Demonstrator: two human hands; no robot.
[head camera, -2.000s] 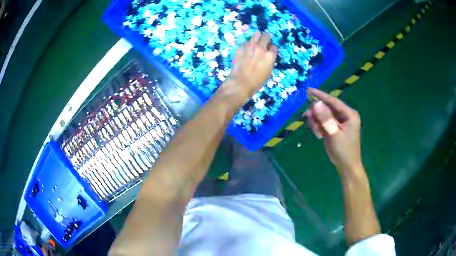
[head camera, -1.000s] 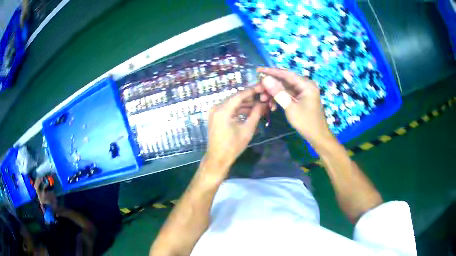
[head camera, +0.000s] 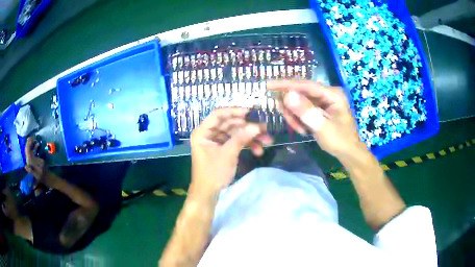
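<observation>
My left hand (head camera: 221, 143) is in front of the clear blister tray (head camera: 195, 109), with a small dark piece (head camera: 253, 115) between its fingertips. My right hand (head camera: 324, 116) is just to the right, over the same tray, apart from the left hand. A pale band is on one of its digits. Its fingers are bent and blurred, and I cannot tell whether they hold a part. The blister tray holds rows of silver parts with reddish wires along the far side; the hands hide its near right part.
A blue bin (head camera: 431, 107) heaped with light-blue, white and black pieces stands right. A shallow blue tray (head camera: 122, 112) with dark wired lumps stands left. Beyond it are a whitish bag (head camera: 26, 121), an orange item (head camera: 50, 147) and another worker's arm (head camera: 70, 190).
The view has swung right. My right hand has left the bin and met my left hand over the blister tray; now the hands have parted, and a dark piece shows in the left.
</observation>
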